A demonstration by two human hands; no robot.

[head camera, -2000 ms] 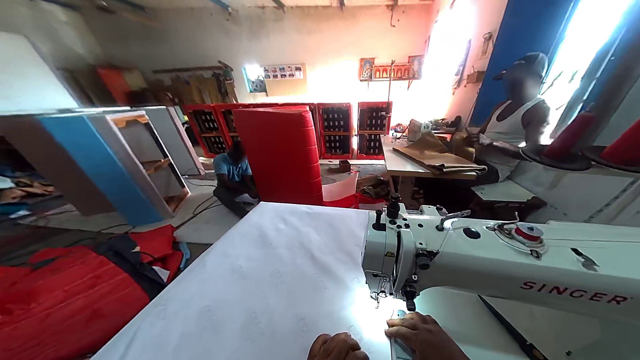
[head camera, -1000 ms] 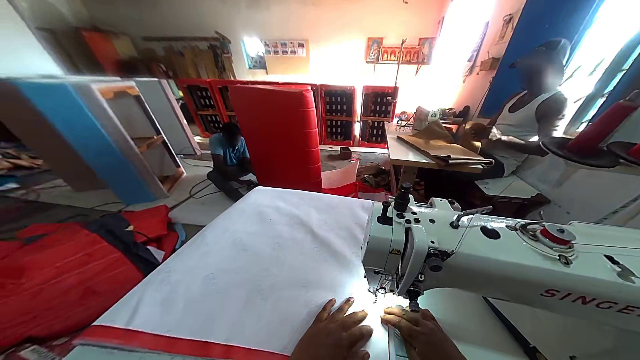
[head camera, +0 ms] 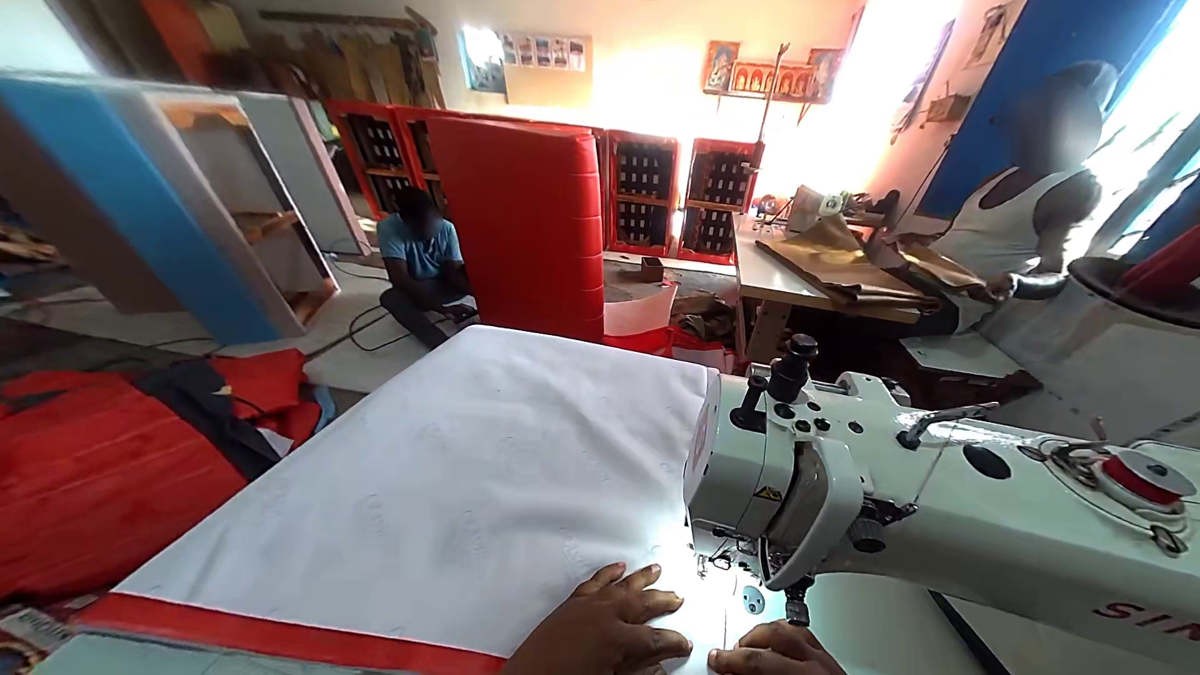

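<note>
A large white sheet of material (head camera: 422,469) with a red edge strip (head camera: 281,633) lies across the table of a Singer sewing machine (head camera: 937,506). My left hand (head camera: 609,623) rests on it with fingers spread, left of the lit needle area. My right hand (head camera: 773,652) is at the bottom edge, just below the presser foot, its thumb or fingertip beside the sheet's edge; most of that hand is out of frame. A spool of red thread (head camera: 1144,478) sits on top of the machine.
Red fabric (head camera: 103,478) is heaped at the left. Beyond the table stands a tall red padded panel (head camera: 525,225). One person (head camera: 422,262) sits on the floor; another (head camera: 1012,216) handles brown material (head camera: 844,267) at a table on the right. A dark rod-like thing (head camera: 966,633) lies right of the needle.
Both hands were lower and partly out of frame two seconds ago; my left hand has since spread flat on the white sheet. The sheet's red edge strip has come into view.
</note>
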